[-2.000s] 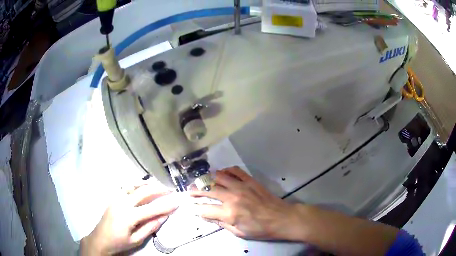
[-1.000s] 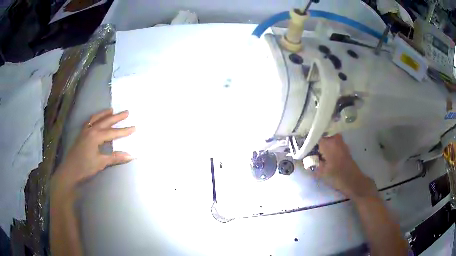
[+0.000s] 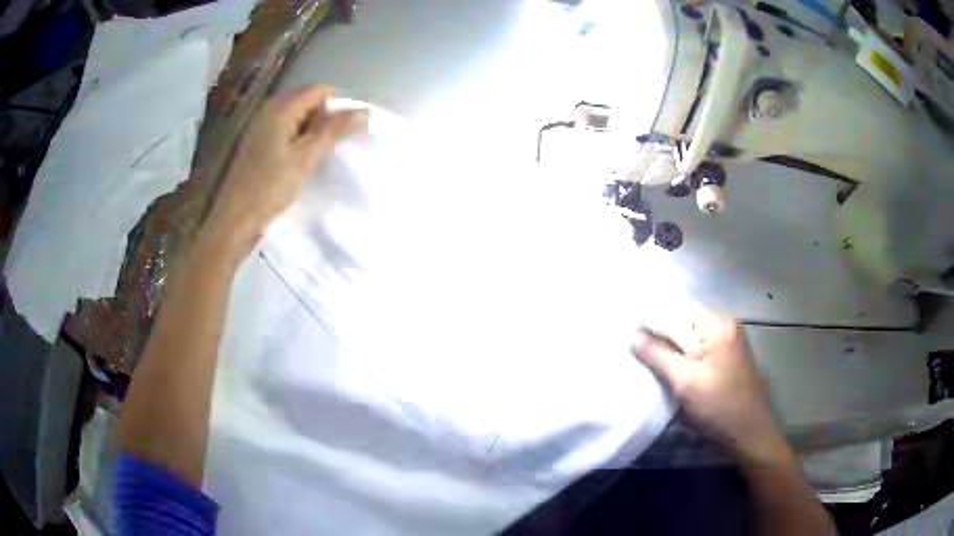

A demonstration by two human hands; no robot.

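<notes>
A white fabric panel (image 3: 418,356) hangs in loose folds over the front of the machine table, glaring under the lamp, with a thin dark line on its left part. My left hand (image 3: 288,147) pinches its upper left edge. My right hand (image 3: 711,366) holds its right edge, thumb on top. The sewing machine (image 3: 816,136) stands at the upper right. Its presser foot area (image 3: 631,204) is right of the glare; whether fabric lies under it I cannot tell.
White fabric pieces (image 3: 105,157) lie at the left beside brown taped cardboard (image 3: 157,251). A small white box with a yellow label (image 3: 882,65) sits on the machine at the upper right. More white layers (image 3: 842,468) show at the lower right.
My left hand has gone from lying flat at the panel's edge to gripping fabric. My right hand has left the machine head and come forward to the fabric. The view has shifted.
</notes>
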